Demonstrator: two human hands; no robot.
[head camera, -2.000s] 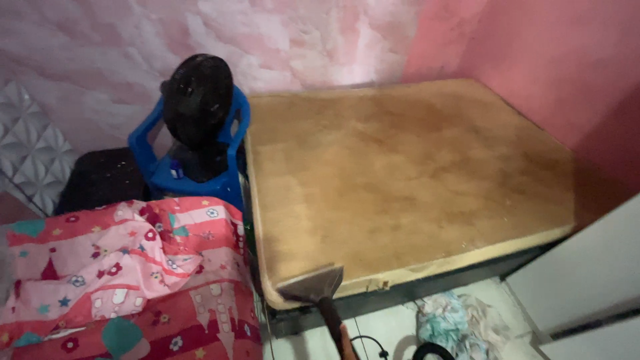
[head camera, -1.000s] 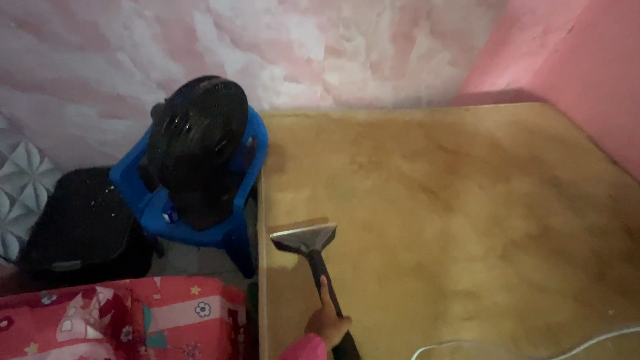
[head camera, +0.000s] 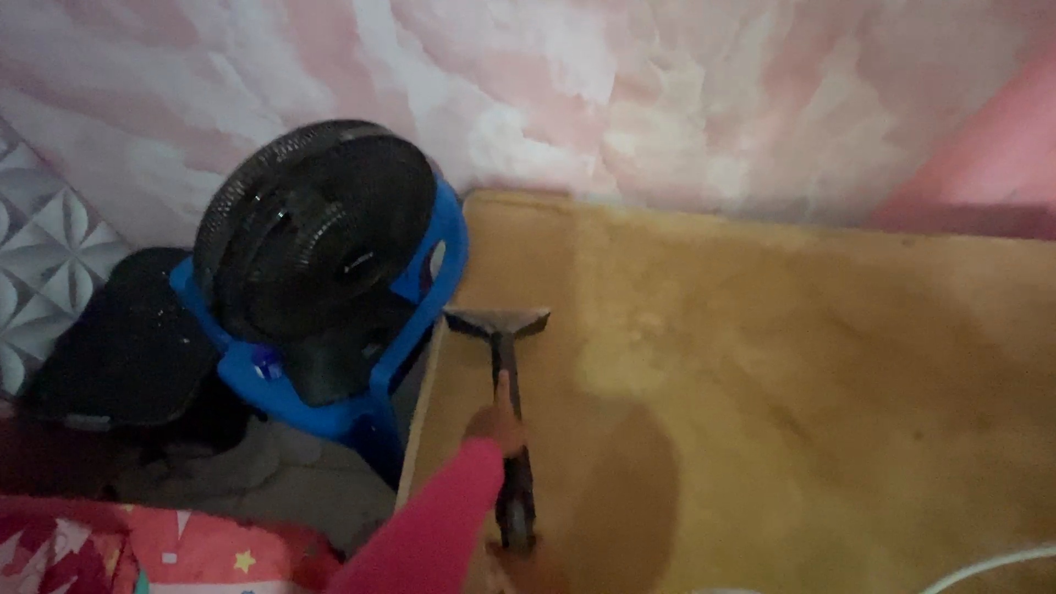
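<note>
My left hand (head camera: 495, 425), in a pink sleeve, is wrapped around the dark shaft of an upholstery extractor wand (head camera: 498, 322), its index finger lying along the shaft. The wide, flat head of the wand rests on the brownish-yellow surface of a mattress (head camera: 784, 363), near its left edge. At the bottom of the view my right hand (head camera: 513, 568) is at the rear end of the wand's handle, dim and partly cut off by the frame.
Close to the left of the mattress is a blue plastic chair (head camera: 309, 412) holding a black fan (head camera: 330, 231). Farther left lies a black container (head camera: 124, 355). Pink patterned bedding (head camera: 223, 540) is at lower left, a pale hose or cord (head camera: 990, 561) at lower right. Walls border the mattress.
The wand's head has moved from the mattress's near edge toward the far wall, along the left side. My left hand came into view on the shaft. The view has shifted closer to the chair.
</note>
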